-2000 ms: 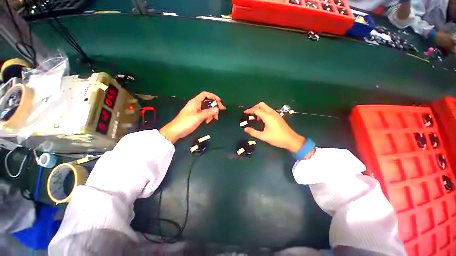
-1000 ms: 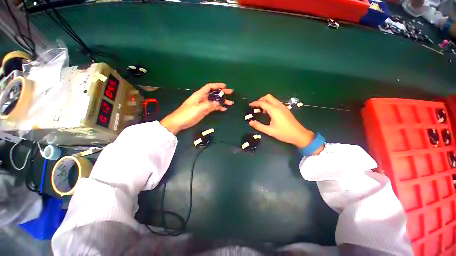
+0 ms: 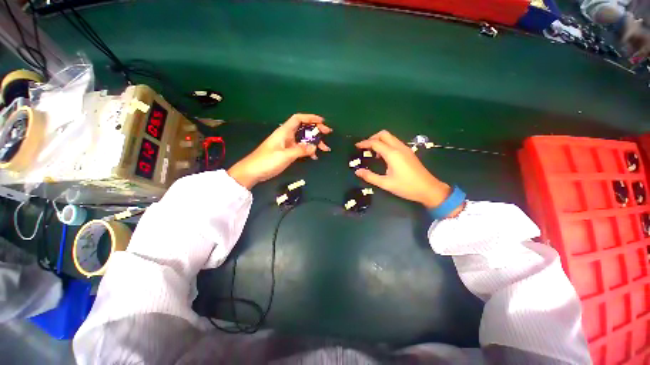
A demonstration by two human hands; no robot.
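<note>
My left hand (image 3: 279, 151) holds a round electronic unit (image 3: 309, 133) between thumb and fingers, its shiny face turned up. My right hand (image 3: 400, 171) is curved around another round black unit (image 3: 365, 162) with cream tape strips; whether it is lifted off the mat I cannot tell. Below the hands, two wired pucks lie on the green mat: the left puck (image 3: 291, 193) and the right puck (image 3: 358, 200), both with cream strips. A thin black cable (image 3: 274, 264) runs from the left puck towards me and loops.
The power supply (image 3: 135, 142) with red digits stands at left, a plastic bag (image 3: 63, 100) on it. A tape roll (image 3: 100, 247) lies in front. The red tray (image 3: 584, 235) is at right. Loose units lie at back left (image 3: 207, 97) and beyond my right hand (image 3: 421, 142).
The unit in my left hand has turned and shows its shiny face more. My right hand stays around its unit. The whole view has shifted slightly.
</note>
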